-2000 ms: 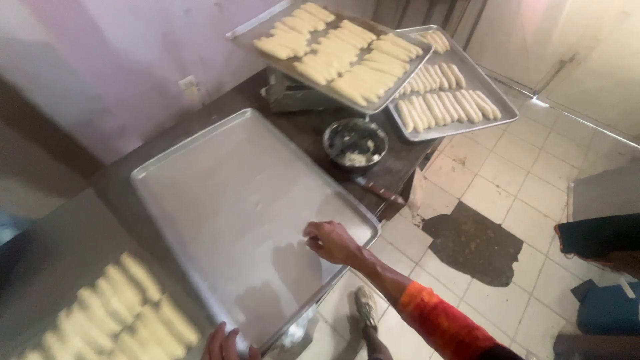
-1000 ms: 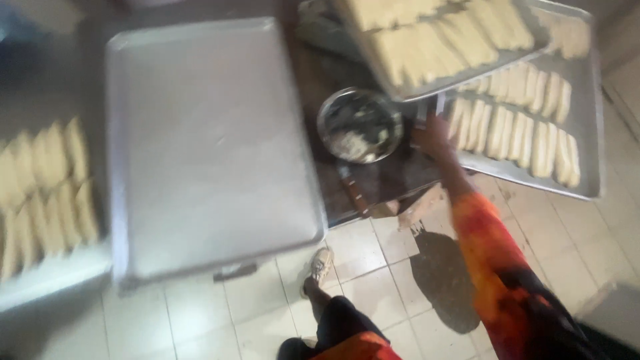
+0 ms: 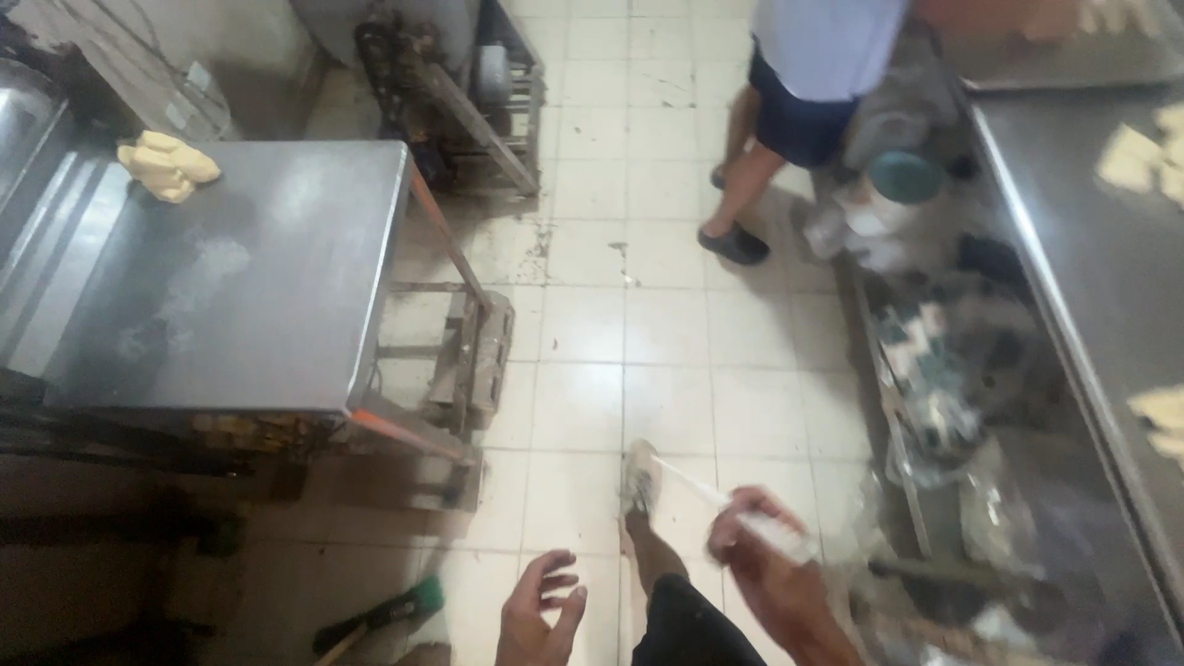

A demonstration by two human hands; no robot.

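My left hand (image 3: 541, 606) is at the bottom centre, over the tiled floor, fingers curled apart with nothing in them. To its right, my right hand (image 3: 763, 560) is closed around a thin, whitish tool (image 3: 698, 486) that points up and left; motion blur hides its exact kind. Pale dough pieces (image 3: 168, 166) lie at the back left corner of a metal worktable (image 3: 287, 268). More dough pieces (image 3: 1130, 159) rest on the metal table (image 3: 1064, 185) along the right side.
A tiled floor aisle (image 3: 583, 324) runs between the tables. Ahead on the right stands a person (image 3: 814, 102) in dark shorts. Bags and a container with a green top (image 3: 905, 176) are under the right table. A green-headed brush (image 3: 407, 606) lies low left. Machinery (image 3: 462, 83) stands behind the left table.
The view has swung away from the trays to an aisle. My right hand, earlier by the tray and bowl, now holds a thin whitish tool. My left hand is back in view.
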